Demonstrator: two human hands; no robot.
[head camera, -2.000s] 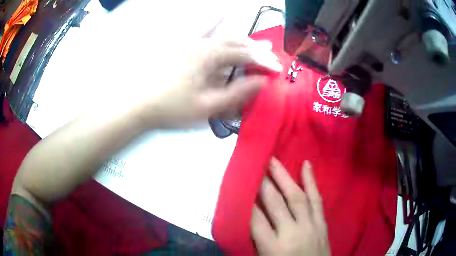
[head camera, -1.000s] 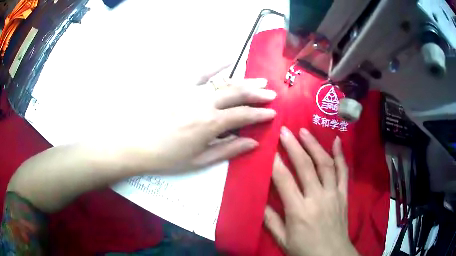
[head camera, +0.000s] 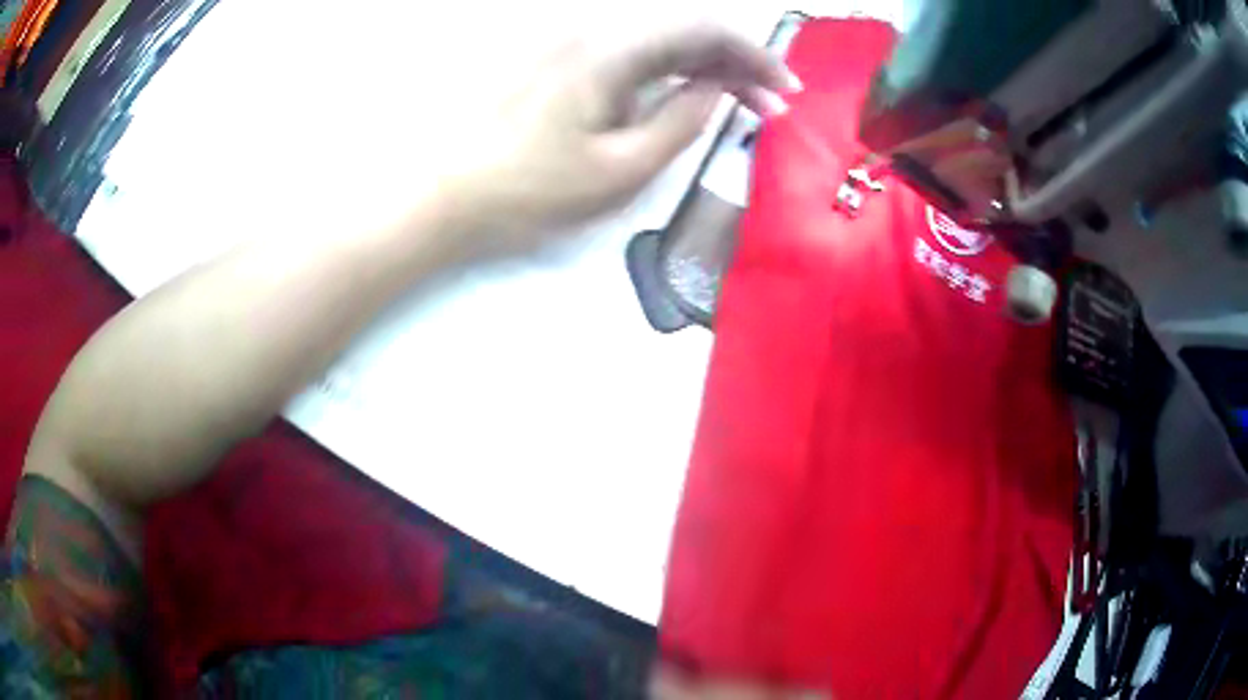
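Observation:
A red logo panel (head camera: 890, 451) lies under the sewing machine's presser foot (head camera: 858, 189), its long left edge running down the white table. Its white emblem and characters (head camera: 954, 257) are partly hidden by the machine head. My left hand (head camera: 637, 130) is blurred, with fingers apart and fingertips at the panel's upper left edge; no cloth shows gripped in it. My right hand (head camera: 739, 684) is only a blurred strip at the bottom edge of the picture, at the panel's lower end, almost wholly cut off.
The machine head (head camera: 1095, 123) fills the upper right. A dark-rimmed cutout (head camera: 667, 280) shows left of the panel. Dark-handled tools (head camera: 1095, 588) lie at the right. More red cloth (head camera: 288, 547) is below the white table's (head camera: 548, 451) front edge. Orange material is at the far upper left.
My left hand has moved up and off the panel's middle to its upper left edge. My right hand has moved down, nearly out of view. The view has shifted, and more of the cutout shows.

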